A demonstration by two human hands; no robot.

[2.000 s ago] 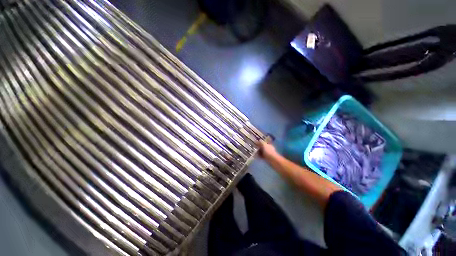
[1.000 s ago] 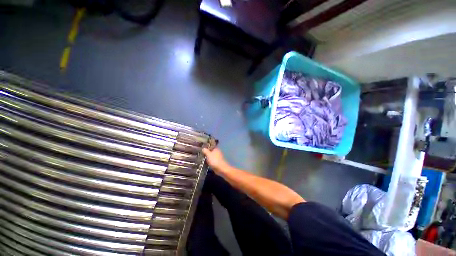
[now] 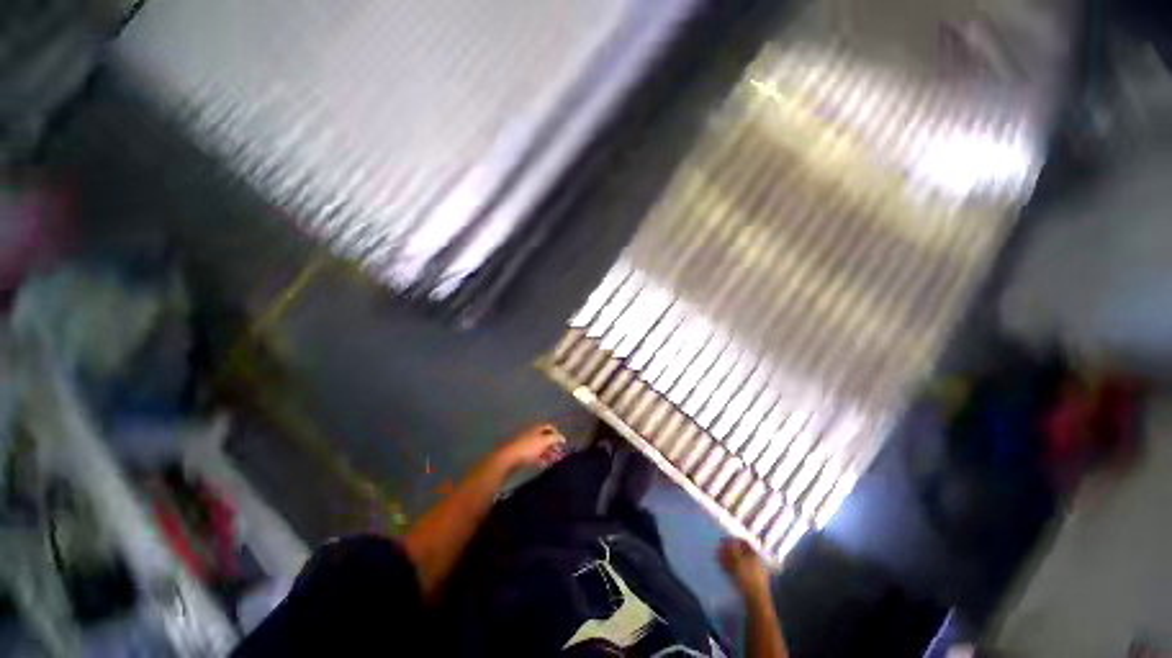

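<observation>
A long ridged metal rack point(image 3: 797, 270) stretches away from me at the upper right, its near edge slanting down to the right in front of my body. My right hand point(image 3: 742, 563) grips the rack's near right corner. My left hand point(image 3: 533, 447) is in front of my torso, below the rack's near left corner and apart from it. Its fingers look curled but are blurred, and I cannot tell whether it holds anything.
A second large pale ribbed surface point(image 3: 386, 129) lies at the upper left, with a dark gap between it and the rack. Grey floor point(image 3: 373, 386) with a yellow line shows at left. Blurred white frames point(image 3: 97, 450) and red items stand at the left edge.
The view has swung round. The rack has gone from the left to the upper right. My left hand and the second ribbed surface have come into view; the teal basket has left it.
</observation>
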